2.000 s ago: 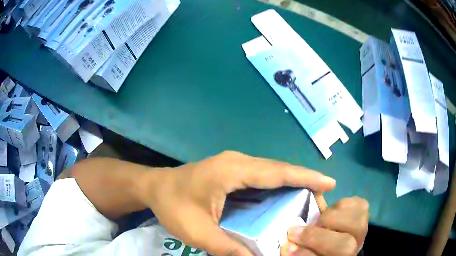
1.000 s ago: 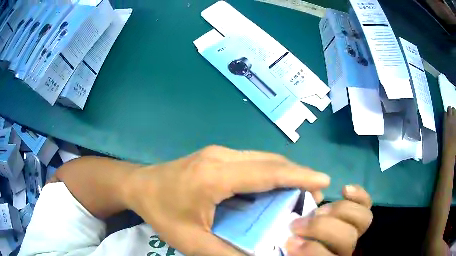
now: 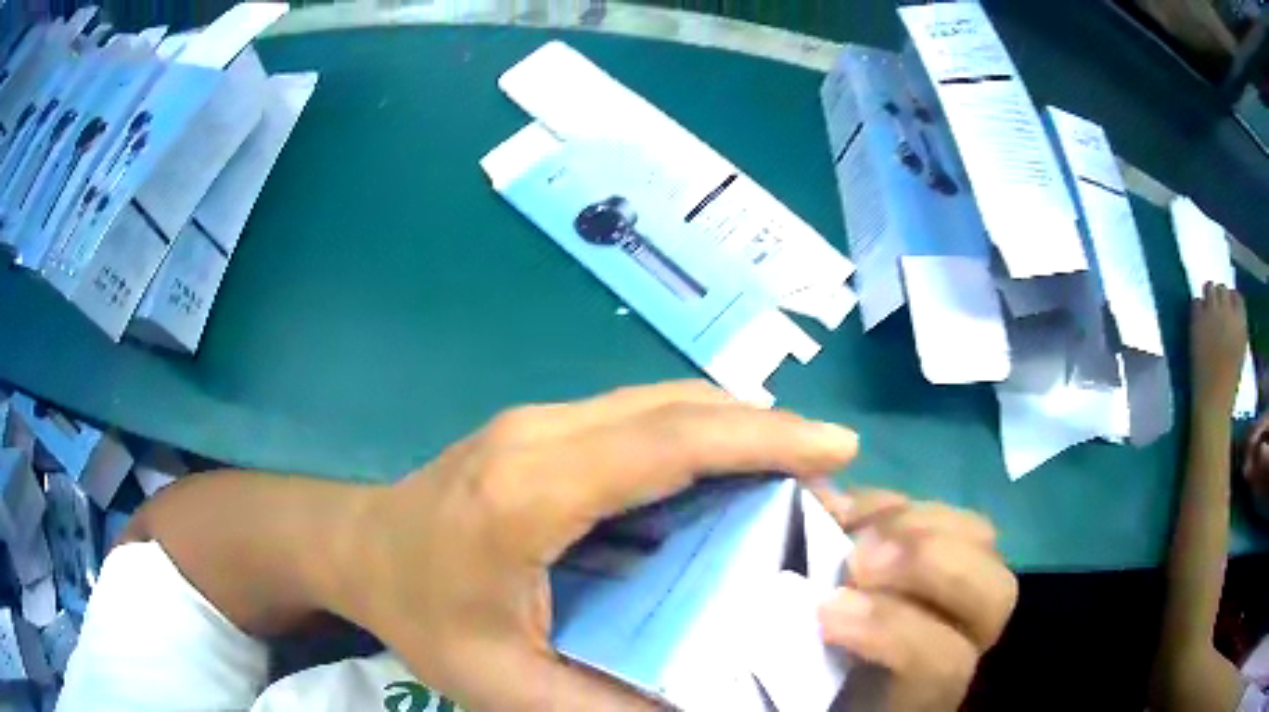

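A blue-white folding carton (image 3: 668,591) is held low in front of me, its white end turned to the right. My left hand (image 3: 557,515) is wrapped over and around its body. My right hand (image 3: 919,591) is at the white end flaps, with fingers on them; a dark gap shows between the flaps. The lower edge of the carton and part of my right hand are cut off or hidden. A flat carton blank (image 3: 626,264) lies on the green bench (image 3: 376,278) beyond my hands, its notched flap edges towards me.
Erected cartons (image 3: 139,181) lean in a row at upper left. Part-open cartons (image 3: 960,209) stand at right, flaps spread. Loose cartons (image 3: 49,515) lie heaped below the bench edge at left. Another person's arm (image 3: 1208,459) reaches to a white piece (image 3: 1200,251) at far right.
The view has shifted, so the bench items sit further left. My right fingers have moved over the end flaps, which now stand more apart. Another person's arm has come in at right.
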